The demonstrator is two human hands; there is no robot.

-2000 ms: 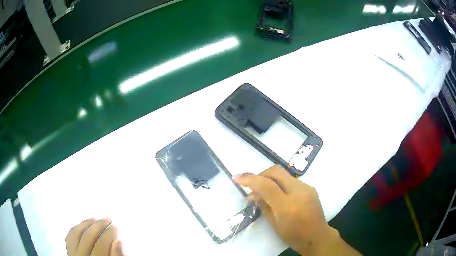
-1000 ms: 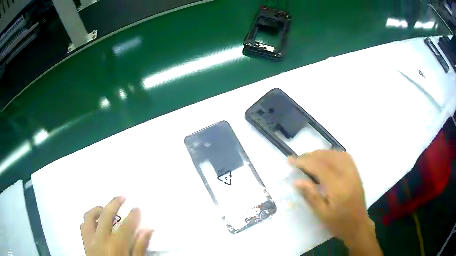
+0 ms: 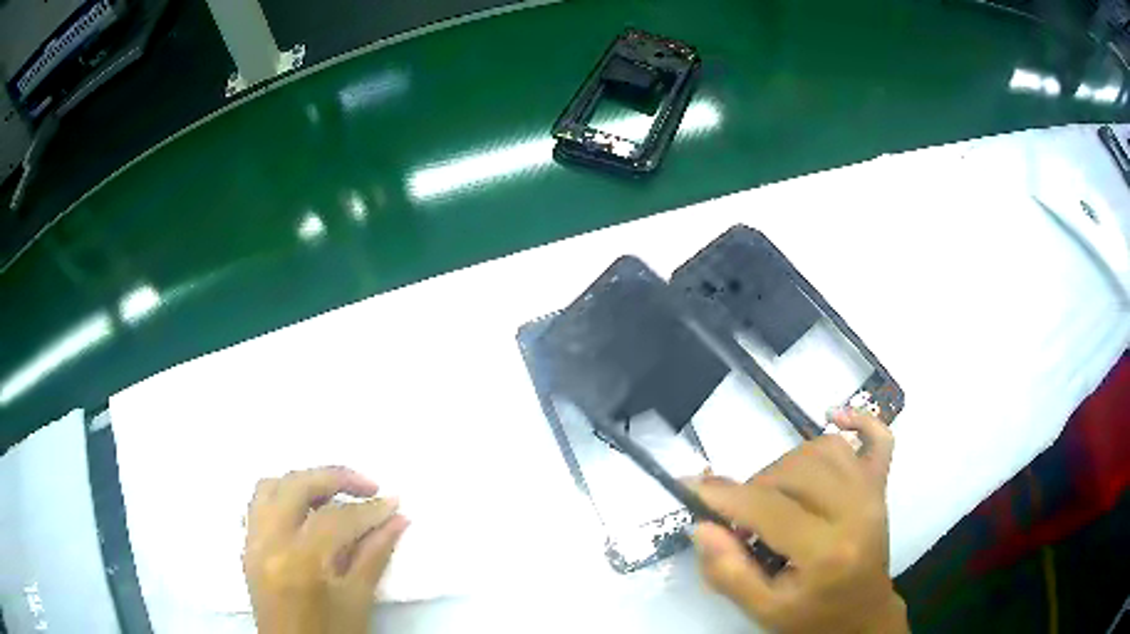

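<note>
My right hand grips the lower end of a dark grey middle frame, blurred and slanting up to the left. It overlaps a second middle frame lying below it on the white mat. A third middle frame lies to the right, partly covered by the held one; my right fingers are near its lower end. My left hand is over the mat at lower left, thumb and fingertips close together. Whether it pinches clear film cannot be told.
A black phone assembly, with layered edges, lies on the glossy green belt beyond the mat. A metal post stands at the belt's far side. Shiny clear film with a small mark lies at the far right. A whitish sheet is at far left.
My right hand has taken hold of a middle frame and moved it left over the other. My left fingers have drawn together. The belt assembly has shifted left in view.
</note>
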